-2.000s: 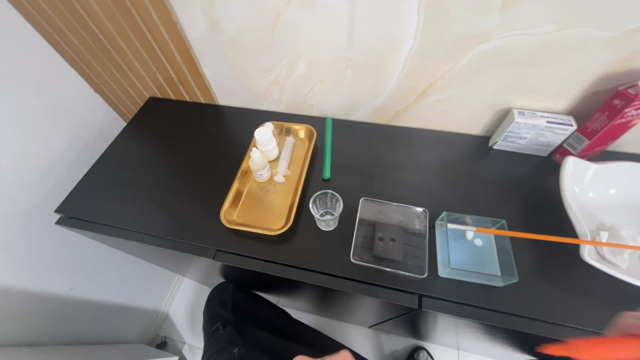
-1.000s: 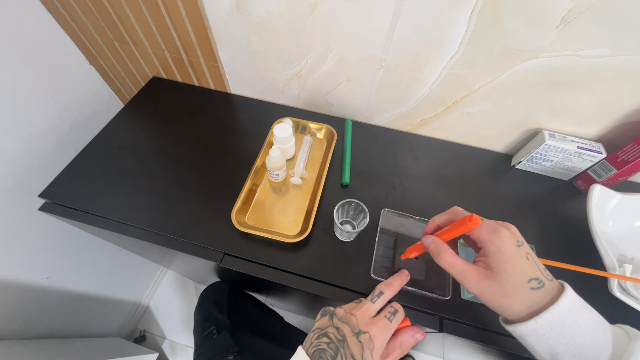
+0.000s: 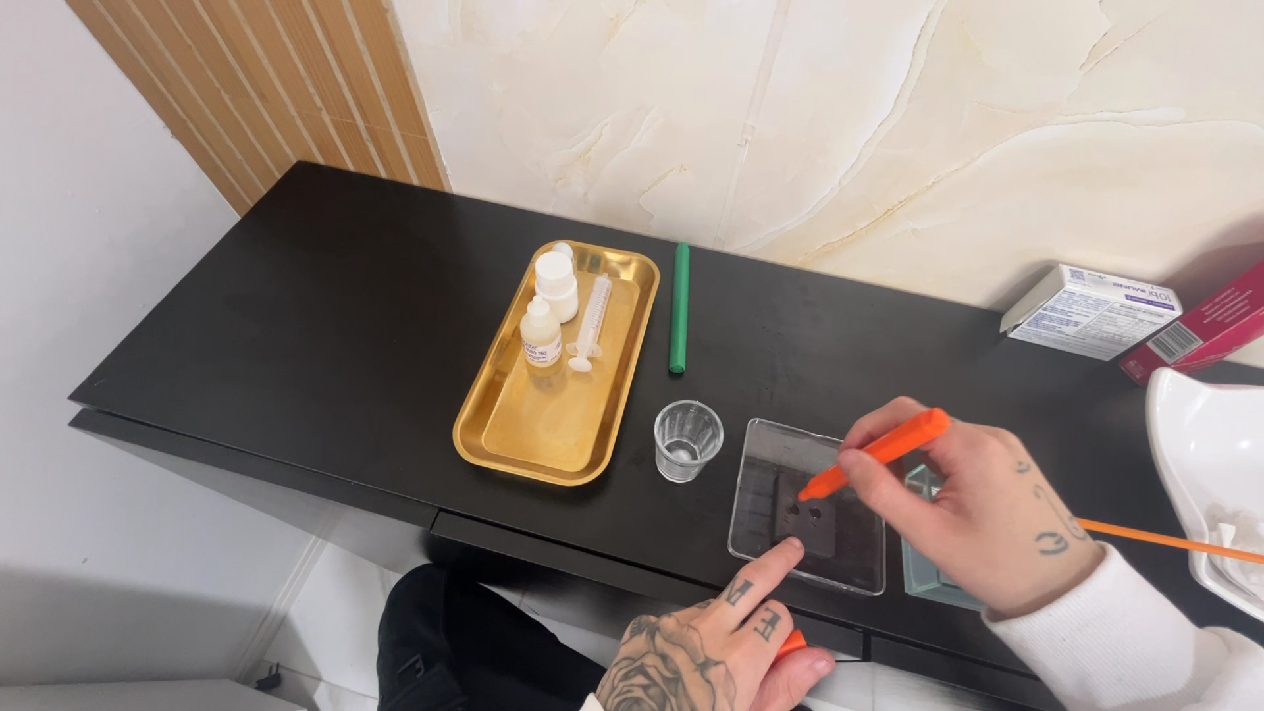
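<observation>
My right hand (image 3: 963,504) holds an uncapped orange marker (image 3: 879,452), its tip over the dark square under the clear square plastic plate (image 3: 760,484). My left hand (image 3: 716,637) points its index finger at the plate's near part and keeps an orange cap (image 3: 790,645) between its other fingers. Left of the plate stands a small clear cup (image 3: 688,441). A green marker (image 3: 679,308) lies behind it, beside a gold tray (image 3: 548,444) with white bottles (image 3: 555,283), a dropper bottle (image 3: 541,336) and a plastic syringe (image 3: 593,321). My right hand partly hides a clear glass dish (image 3: 928,578).
An orange stick (image 3: 1170,539) reaches from behind my right hand to a white dish (image 3: 1180,425) at the right edge. A white carton (image 3: 1086,311) and a pink carton (image 3: 1200,321) stand against the marbled wall. The black counter's front edge runs below the tray.
Both hands came in over the plate from the lower edge and right, the right one with the orange marker. In the last second they have stayed about there.
</observation>
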